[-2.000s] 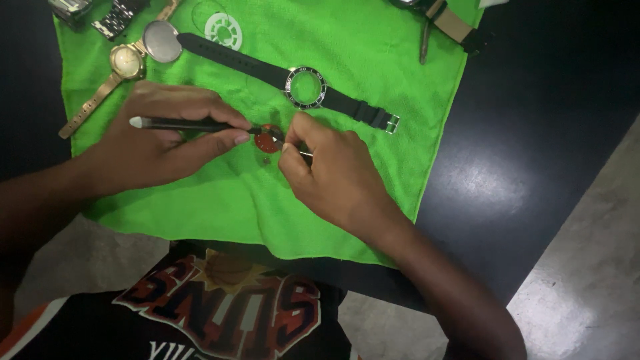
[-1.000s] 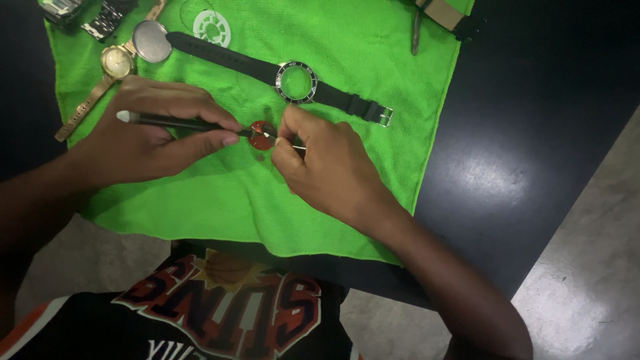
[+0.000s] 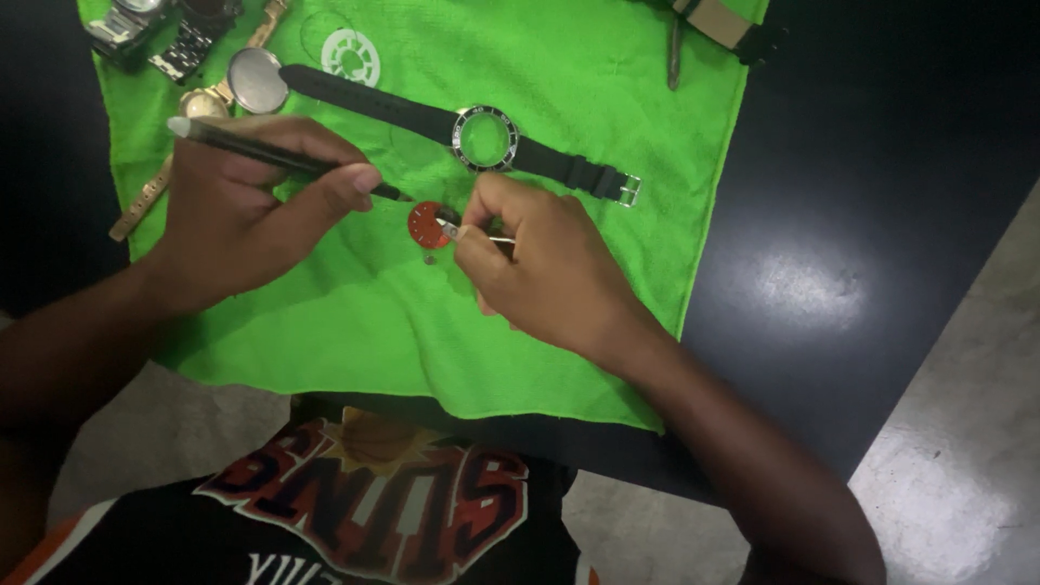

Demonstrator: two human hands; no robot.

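My left hand (image 3: 260, 207) holds a dark pen-like tool (image 3: 268, 154) with a pale end, its tip just up and left of a red watch dial (image 3: 426, 226). In my right hand (image 3: 536, 260) is a small metal tool (image 3: 449, 230), whose end lies over the dial's right side; its exact kind is unclear. The dial rests on a green cloth (image 3: 357, 341), with a tiny dark part (image 3: 430, 260) just below it. Above my right hand lies a watch case with a black bezel (image 3: 456, 142) and a black strap (image 3: 374, 101); green cloth shows through its centre.
A round metal disc (image 3: 258, 80), a gold-tone watch (image 3: 203, 104), a white slotted ring (image 3: 351, 58) and metal-bracelet watches (image 3: 183, 53) lie at the upper left. At the upper right are a tan and black strap (image 3: 719, 24) and a slim dark tool (image 3: 673, 53). The dark table (image 3: 812, 244) extends right.
The left hand's tool tip has drawn back from the dial, up and to the left. My right hand stays beside the dial with its tool still over it.
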